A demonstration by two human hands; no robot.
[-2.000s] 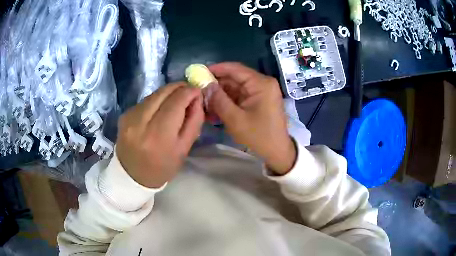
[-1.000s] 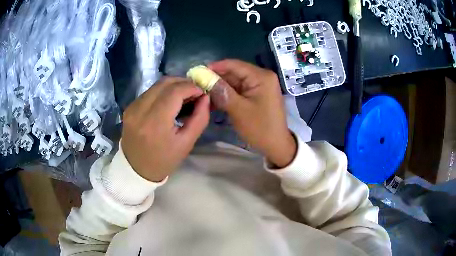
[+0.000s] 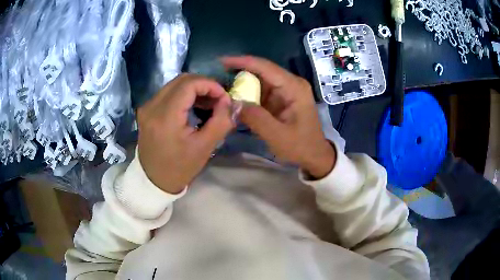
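A pale yellow wrap [image 3: 246, 88] sits at my right hand and seems to be around one of its fingers. My right hand [image 3: 291, 117] has its index finger raised apart from the wrap and its thumb low beside it. My left hand [image 3: 178, 128] pinches a small, thin, glossy clear film [image 3: 236, 111] at its fingertips, against the right thumb. The fingers partly hide the film, so whether the right thumb grips it is unclear. Both hands are bare, slightly blurred, and close together over the bench edge.
An open white housing [image 3: 323, 65] with a green circuit board [image 3: 346, 54] lies right of my hands, beside a black-handled hammer [image 3: 397, 82]. Bagged white cords [image 3: 71, 71] heap at left. White C-clips [image 3: 447, 24] lie at top right. A blue round stool [image 3: 405, 142] and a person's dark sleeve [image 3: 466, 180] are at right.
The yellow wrap has turned more upright and moved right. My right index finger has lifted away from it. A dark sleeve has come in at lower right. The bench view has shifted slightly right.
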